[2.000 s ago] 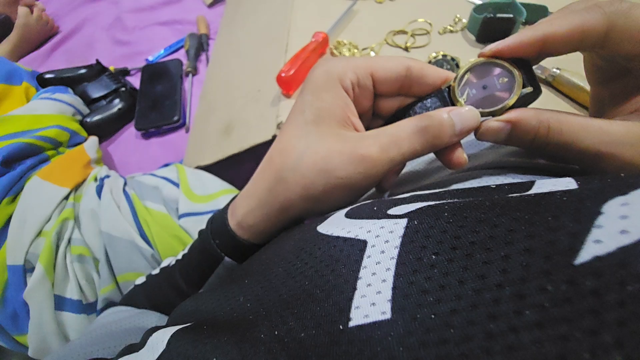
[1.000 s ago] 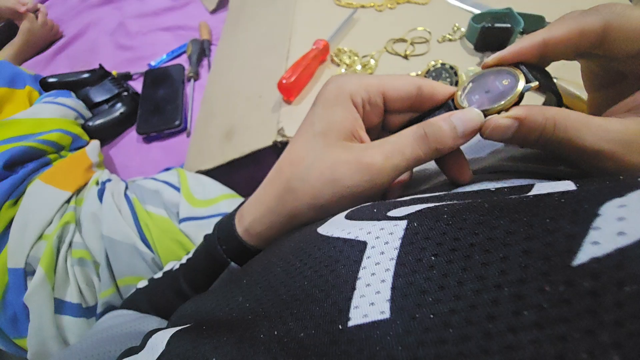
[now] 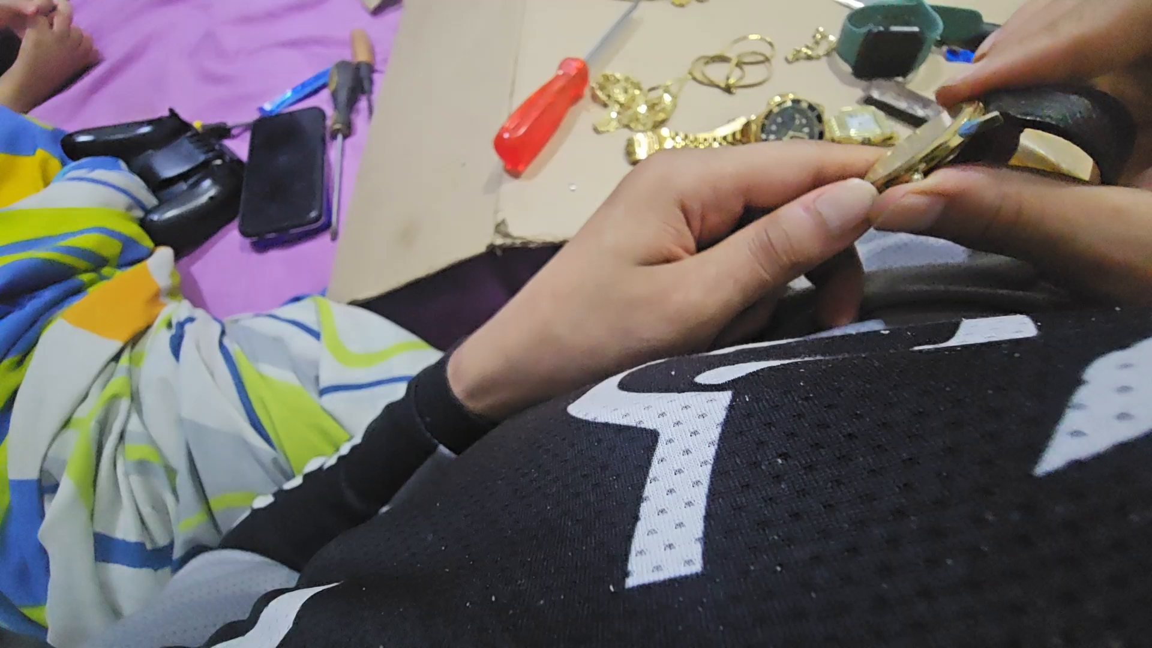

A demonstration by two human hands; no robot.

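Observation:
A gold-cased wristwatch (image 3: 931, 148) with a black strap (image 3: 1071, 117) is pinched between both hands at the right, its case tilted nearly edge-on so the dial face is hidden. My left hand (image 3: 675, 243) grips the near edge of the case with thumb and index finger; its other fingers curl underneath, partly hidden. My right hand (image 3: 1035, 211) holds the other side, thumb at the case and a finger above, by the looped strap. Just beyond my left hand lie a gold watch with a black dial (image 3: 790, 119) and a gold watch with a pale rectangular dial (image 3: 861, 125).
A cardboard sheet (image 3: 432, 117) holds a red-handled screwdriver (image 3: 543, 117), gold chains (image 3: 634, 101), gold rings or bangles (image 3: 733, 67) and a green-strapped watch (image 3: 886, 40). Leftward, a phone (image 3: 283, 171), black game controller (image 3: 162, 175) and screwdriver (image 3: 342, 99) lie on purple cloth. Another person's hand (image 3: 49, 54) is top left.
The watch in my hands has turned from showing its dial to nearly edge-on. Both hands still hold it.

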